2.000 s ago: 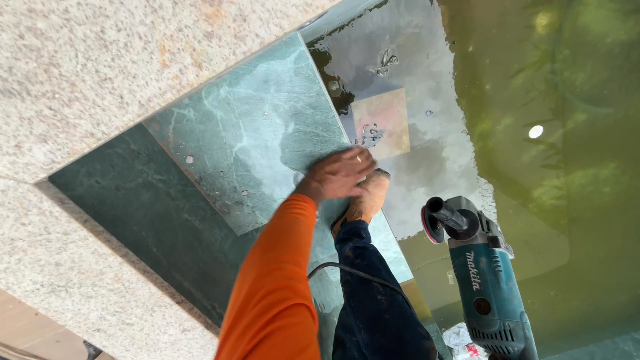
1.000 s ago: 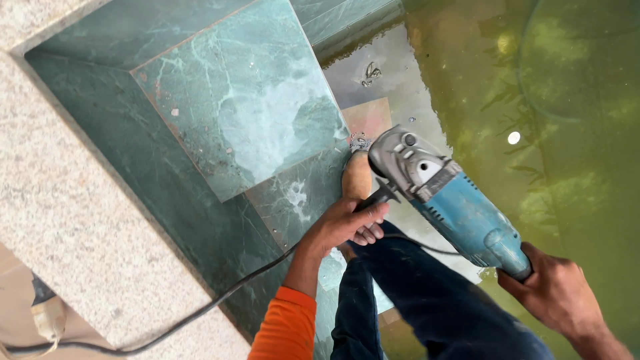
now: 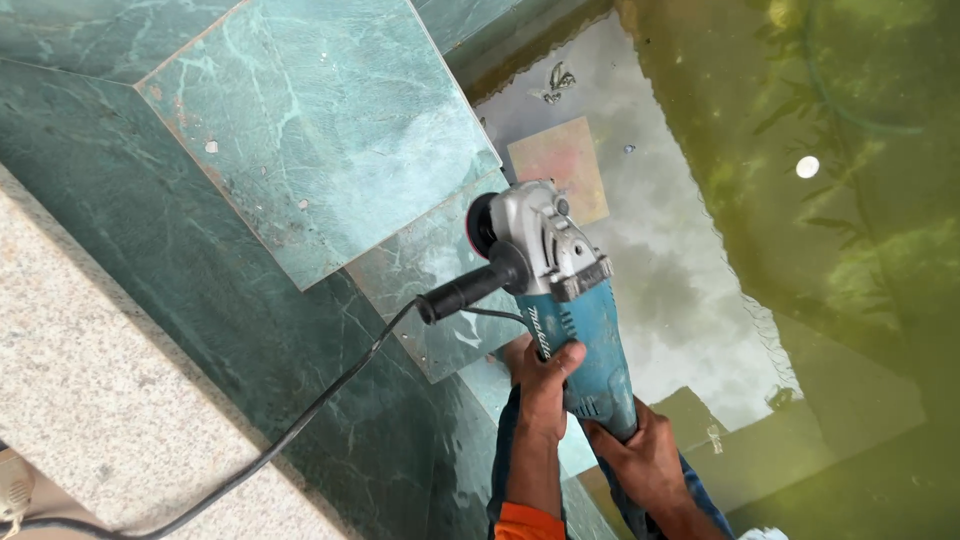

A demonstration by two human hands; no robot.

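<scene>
A teal Makita angle grinder (image 3: 589, 322) with a grey gear head is held in both hands over green marble steps. My left hand (image 3: 546, 382) grips the middle of its body, the thumb lying over the casing. My right hand (image 3: 637, 450) is wrapped round the rear end. The black side handle (image 3: 469, 292) points left, free of either hand. A round disc with a red rim (image 3: 480, 225) shows at the head's left side, over the marble step. A black cable (image 3: 330, 397) runs from behind the grinder to the lower left.
A green marble slab step (image 3: 322, 135) with small chips on it lies at the upper left. Speckled pale stone coping (image 3: 112, 360) borders the left. Greenish water (image 3: 810, 315) fills the right, with a square tile (image 3: 562, 169) seen there. A pale plug or socket (image 3: 15, 484) sits at the lower left.
My left hand has gone from the side handle to the grinder's body. The grinder has turned more upright. Two seconds ago it was at the lower right, with my left hand by the foot.
</scene>
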